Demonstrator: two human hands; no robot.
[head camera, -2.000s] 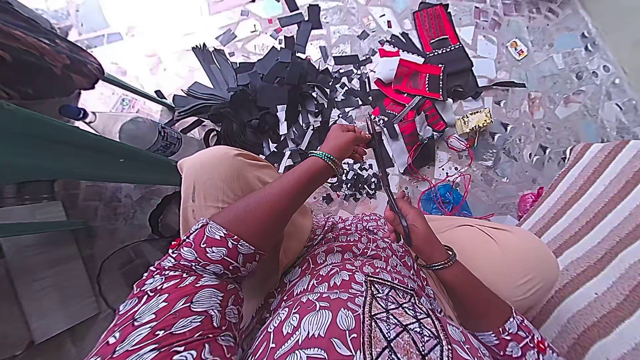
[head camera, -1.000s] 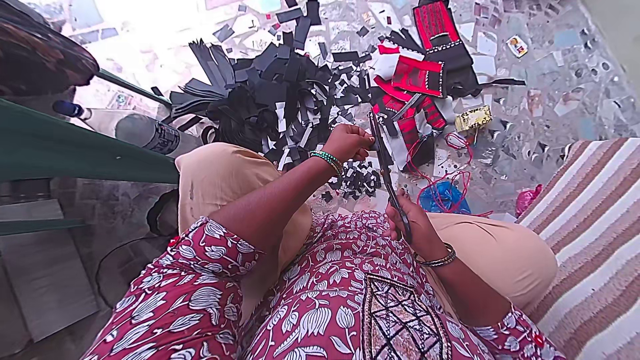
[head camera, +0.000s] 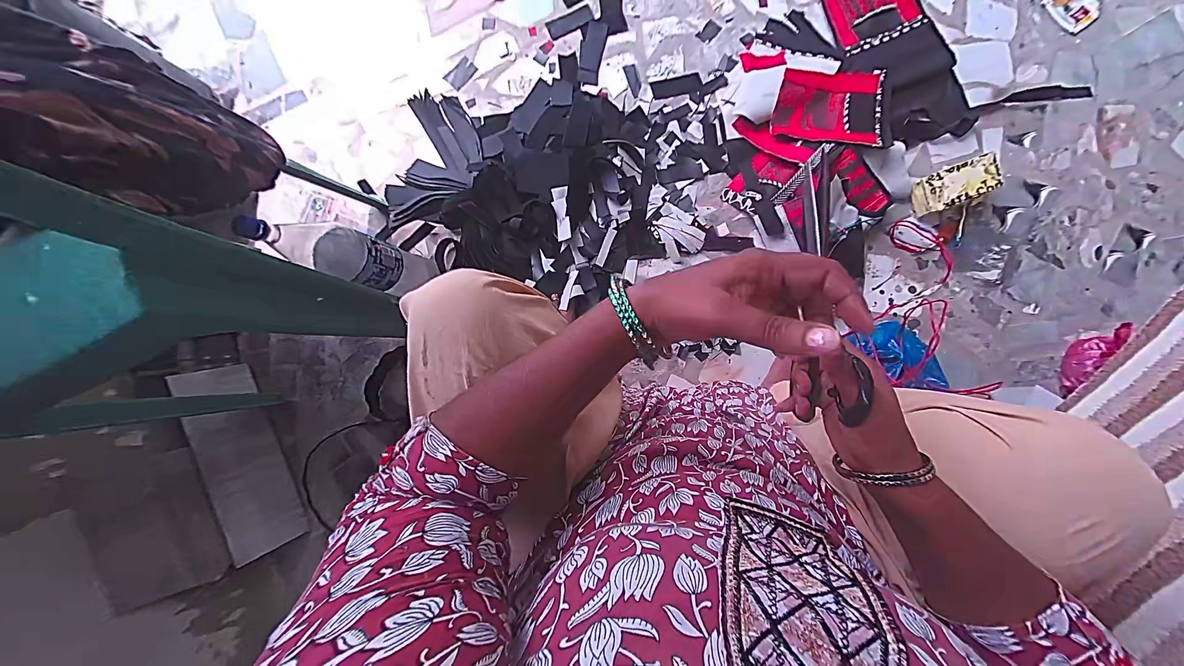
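My right hand (head camera: 837, 375) holds a pair of scissors (head camera: 814, 208) by the dark handles, blades pointing away from me. My left hand (head camera: 777, 301), with green bangles at the wrist, reaches across over the scissors' pivot and handles, thumb near the right hand. Whether its fingers pinch anything cannot be told. Beyond the hands lies a heap of black fabric strips (head camera: 546, 166), with small black and white scraps (head camera: 675, 227) scattered beside it. Red and black patterned fabric pieces (head camera: 823, 102) lie past the scissor tips.
A plastic bottle (head camera: 356, 254) lies at the left by a green frame (head camera: 213, 268). On the mosaic floor at right are a yellow packet (head camera: 957, 183), red thread (head camera: 934, 254), a blue plastic bag (head camera: 902, 351) and a pink bundle (head camera: 1094, 358). A striped mat (head camera: 1142, 388) borders the right side.
My left hand has moved right and toward me, from beside the blades to over the scissors' handles. My right hand still holds the scissors.
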